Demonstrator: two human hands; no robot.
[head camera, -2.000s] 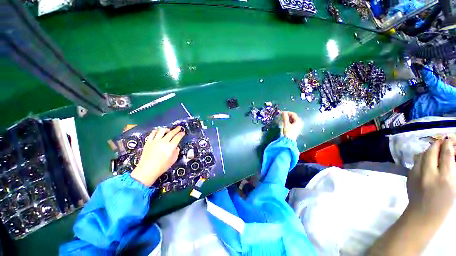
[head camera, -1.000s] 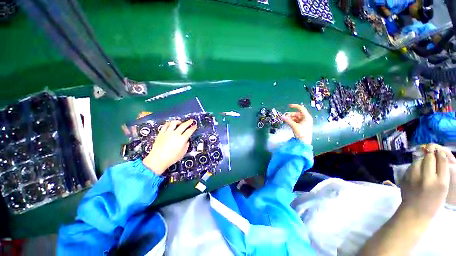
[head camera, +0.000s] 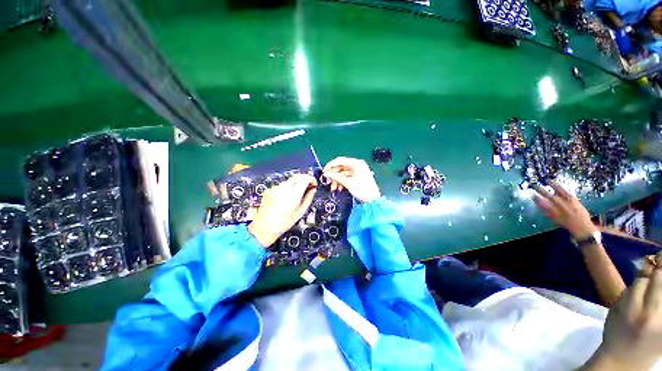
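Observation:
The blister tray (head camera: 294, 243) lies before me, with ringed dark modules in its pockets. My left hand (head camera: 283, 206) is over the tray's upper middle, fingertips bent down together. My right hand (head camera: 350, 178) is at the tray's upper right corner, thumb and fingers pinched on a small dark module (head camera: 324, 179) with a ring. The two hands' fingertips are almost touching. The left fingers hide the pocket under them, and I cannot tell whether they hold anything. A small loose pile of modules (head camera: 422, 181) lies right of the tray.
Stacked filled trays (head camera: 72, 217) and card sheets (head camera: 158, 196) are at the left. A metal post (head camera: 156, 72) slants down to the bench. A thin white stick (head camera: 273, 139) lies above the tray. Larger module heaps (head camera: 581, 156) are at the right, with a neighbour's hand (head camera: 565, 210) beside them.
My right hand has moved left from the small pile to the tray, beside my left hand. The view has shifted left. A neighbour's hand now reaches near the large heaps.

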